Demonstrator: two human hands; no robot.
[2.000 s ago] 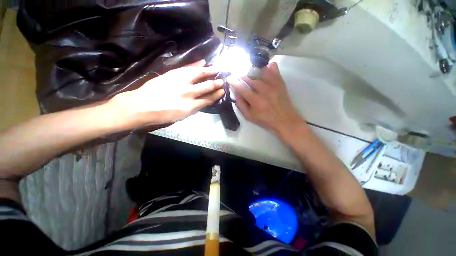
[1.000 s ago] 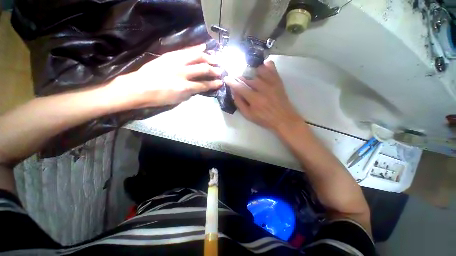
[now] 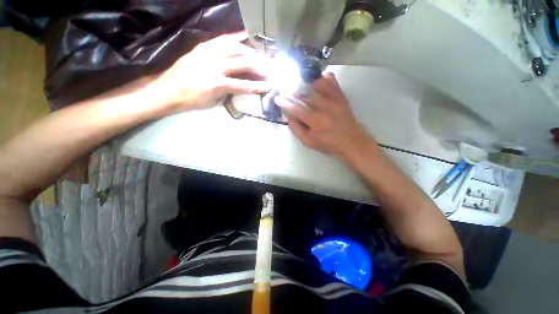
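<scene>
The dark glossy leather garment (image 3: 135,43) lies wrinkled at the upper left, behind my left hand and forearm. My left hand (image 3: 214,70) rests flat, its fingertips beside the lamp glare at the needle area (image 3: 283,72). My right hand (image 3: 322,116) is on the other side of the glare, its fingertips at a small dark end of the material (image 3: 269,105) that shows between the hands. The glare hides the presser foot and the exact finger contact. The white sewing machine (image 3: 404,49) fills the upper right.
Blue-handled snips (image 3: 453,176) and a small white parts tray (image 3: 483,197) lie at the table's right end. A lit cigarette (image 3: 263,245) sticks up at bottom centre. A blue bowl-like object (image 3: 343,262) is below the table. Grey quilted cloth (image 3: 92,227) hangs at left.
The dark strip between my hands has shortened toward the needle area. The garment has shifted up and away, baring more white table at left. A curved slot edge now shows below my left fingers.
</scene>
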